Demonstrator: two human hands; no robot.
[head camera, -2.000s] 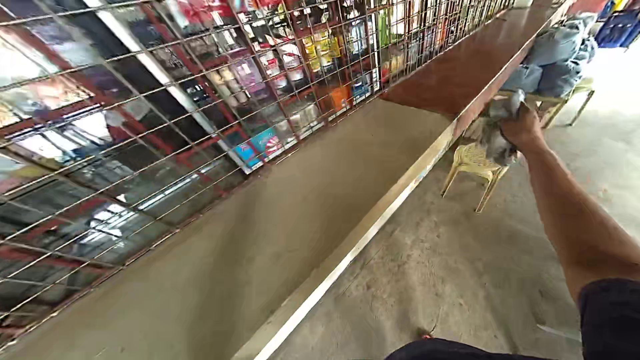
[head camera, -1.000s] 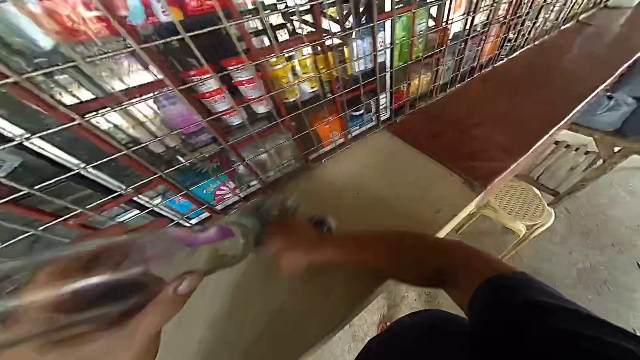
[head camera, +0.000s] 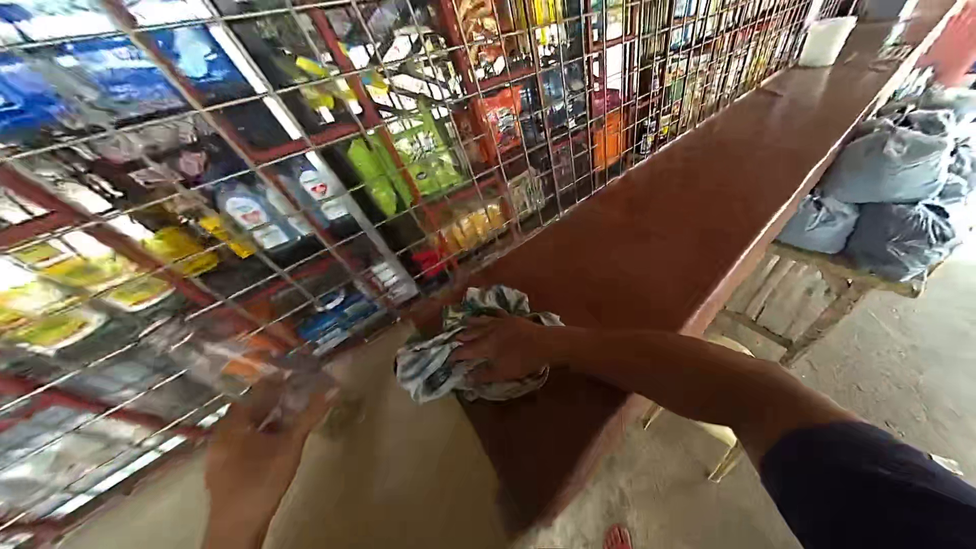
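Note:
My right hand (head camera: 503, 347) presses a crumpled, patterned grey-white cloth (head camera: 431, 370) onto the counter, where its brown surface (head camera: 640, 244) meets a beige section (head camera: 389, 457). The cloth lies close to the foot of a wire mesh grille (head camera: 488, 160). At the lower left my left hand (head camera: 267, 427) is raised over the beige section near the grille, blurred, with a clear, see-through item (head camera: 252, 370) at its fingers; what it is cannot be told.
Packed goods stand on shelves behind the grille. A white container (head camera: 827, 40) stands far along the counter. Grey tied plastic bags (head camera: 888, 164) rest on a wooden bench (head camera: 816, 305) at the right, near a plastic stool (head camera: 720, 435). A bare foot shows at the bottom.
My right hand, out beyond the counter's outer edge two seconds ago, is now on the counter with the cloth. The left hand came into view. The view has shifted along the grille.

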